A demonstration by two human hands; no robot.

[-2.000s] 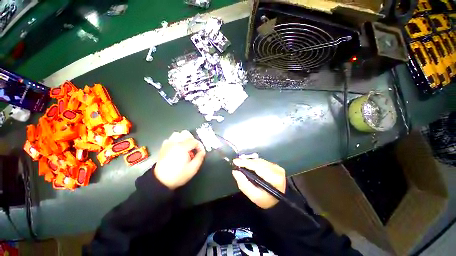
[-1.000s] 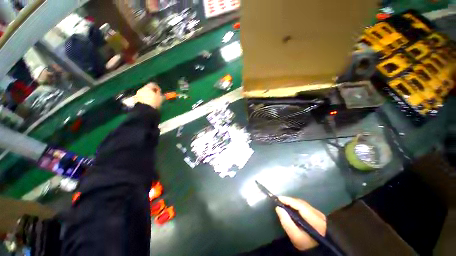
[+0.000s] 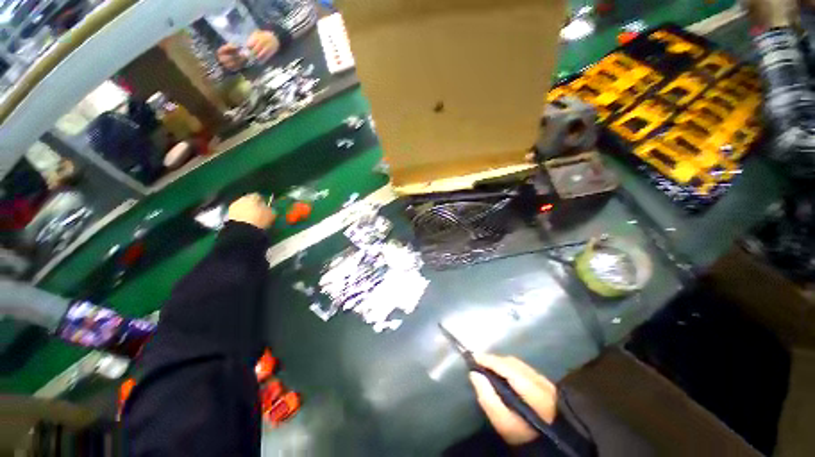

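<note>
My right hand [image 3: 514, 397] grips the black soldering iron [image 3: 487, 370] like a pen, with its thin tip over the bench. My left arm reaches far out, and my left hand [image 3: 251, 211] is over the green conveyor [image 3: 192, 259]. It is small and blurred, so I cannot tell if it holds anything. A pale silver part [image 3: 211, 217] lies left of it and an orange part [image 3: 298, 212] right of it. The silver-white pile [image 3: 375, 281] lies on the bench between my hands. My sleeve hides most of the orange housings [image 3: 280, 402].
The fan [image 3: 460, 221] stands under a cardboard flap [image 3: 456, 89]. The yellow-green tin [image 3: 612, 268] is right of it. A black tray with yellow-orange housings [image 3: 688, 116] lies far right, beside another person's sleeve [image 3: 786, 80]. An open cardboard box [image 3: 715, 357] is lower right. People work beyond the conveyor.
My left hand has moved from the bench, beside the pale part, out over the conveyor. My right hand has drawn away with the iron. The view has turned, showing the conveyor's far side.
</note>
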